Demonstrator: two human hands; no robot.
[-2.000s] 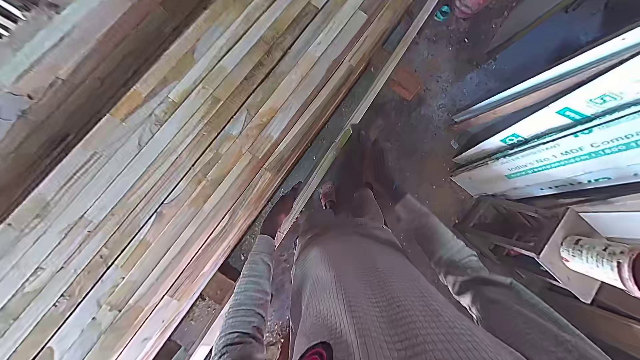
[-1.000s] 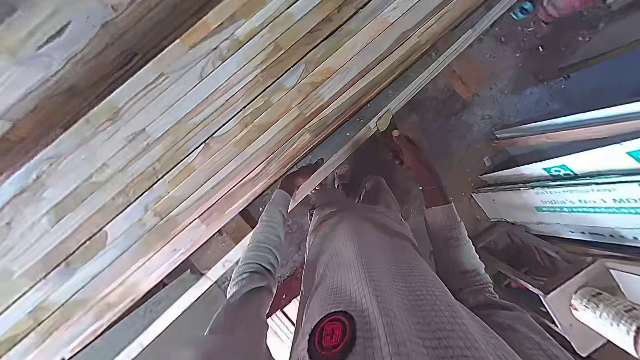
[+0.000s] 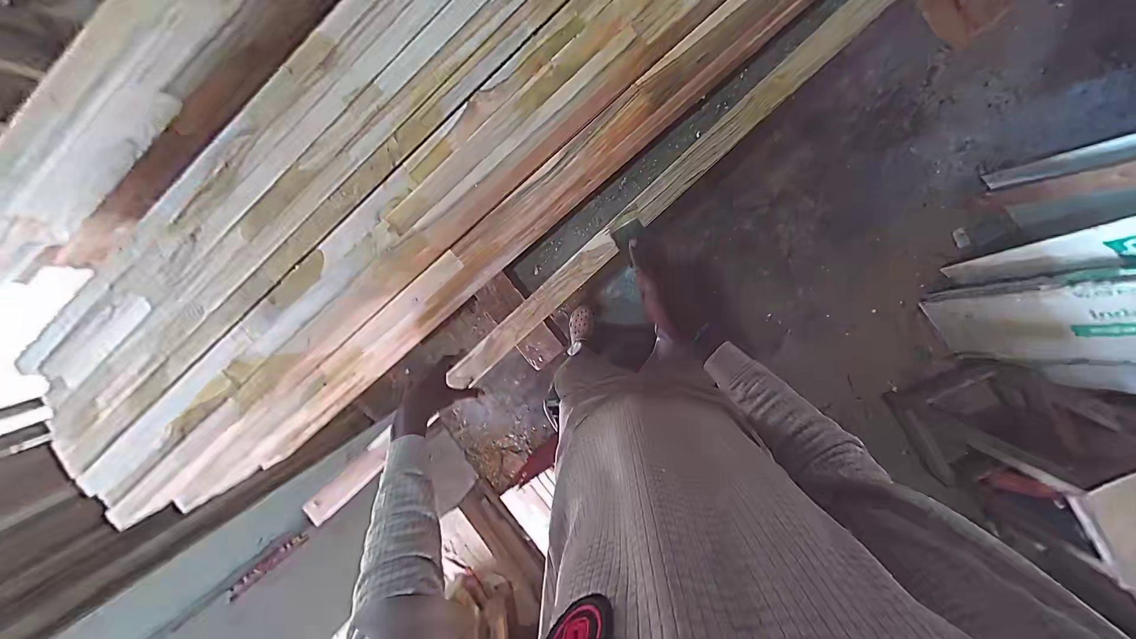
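Note:
A long, narrow wooden strip [image 3: 701, 155] runs diagonally in front of my body, beside a wide row of wooden strips laid edge to edge [image 3: 373, 195]. My left hand [image 3: 437, 389] is at the near end of the narrow strip; its grip is partly hidden in shadow. My right hand [image 3: 670, 293] is dark and blurred beside the strip's middle, with a small dark object [image 3: 628, 234] at its fingers, touching or right next to the wood. What that object is cannot be told.
Printed white boards [image 3: 1047, 328] are stacked at the right, above a wooden frame [image 3: 967, 426]. A reddish block [image 3: 519, 315] lies under the strip. Grey boards [image 3: 266, 524] stretch along the lower left. Below me a foot in a perforated shoe [image 3: 580, 327] shows.
The view has shifted toward the near end of the row of strips. My right hand, raised apart from the strip one second ago, is now close against it.

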